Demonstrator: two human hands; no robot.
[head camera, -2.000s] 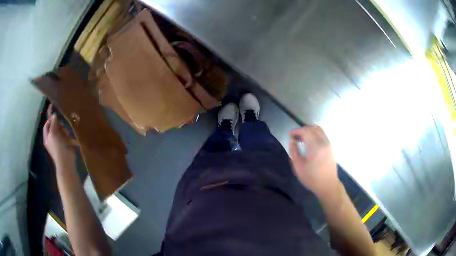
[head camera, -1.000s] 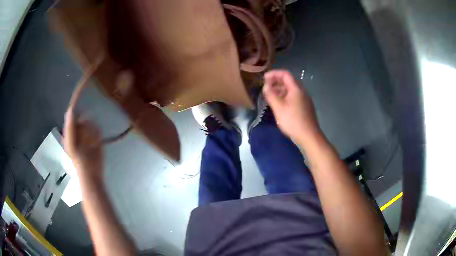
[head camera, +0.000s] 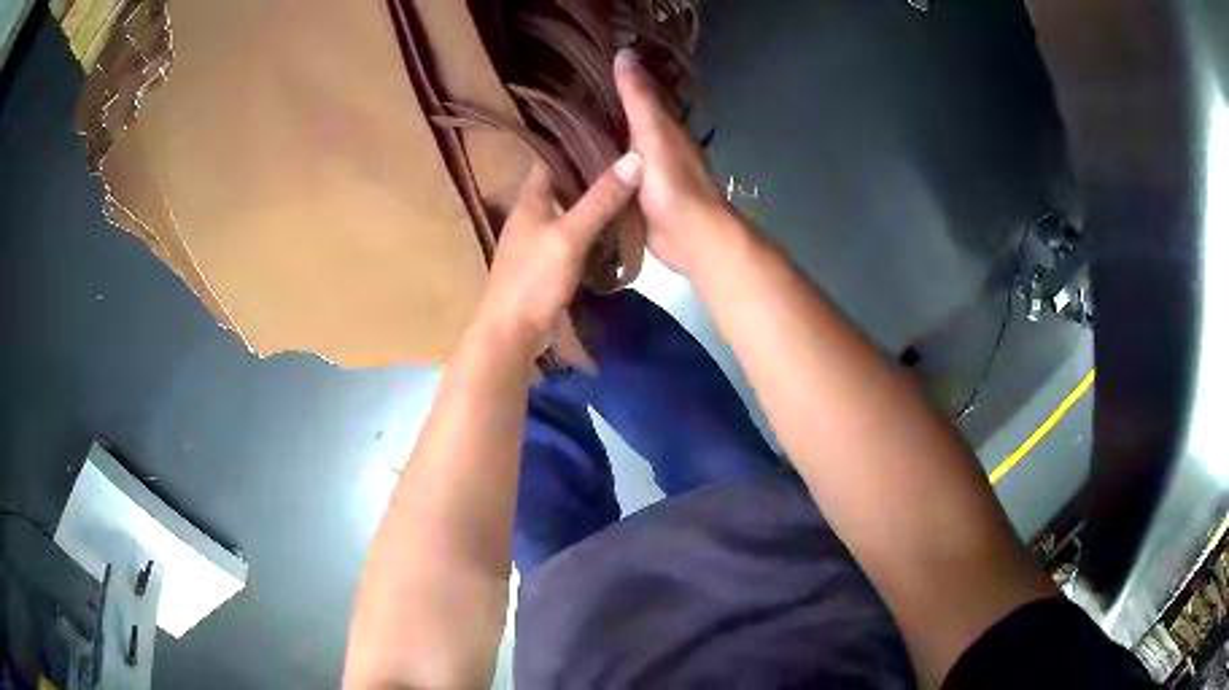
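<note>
A stack of tan-brown bag panels (head camera: 310, 175) lies low at the upper left, its top panel flat and its left edges uneven. Several dark brown top handles (head camera: 546, 128) hang out along its right side. My left hand (head camera: 539, 256) is at the lower handles, thumb and fingers spread; some fingertips are hidden. My right hand (head camera: 674, 182) lies against the right side of the handles with its visible fingers straight. The two hands nearly meet or touch. I see no firm grip on a handle in either hand.
A white board-like object (head camera: 148, 539) is on the grey floor at lower left. A shiny metal table edge (head camera: 1173, 297) runs down the right side. Cables and a yellow floor line (head camera: 1045, 425) are at right. My legs are just below the stack.
The loose brown panel or strap piece at my left hand is no longer seen apart from the stack. Both hands have come together at the handles, and the stack shows larger at upper left.
</note>
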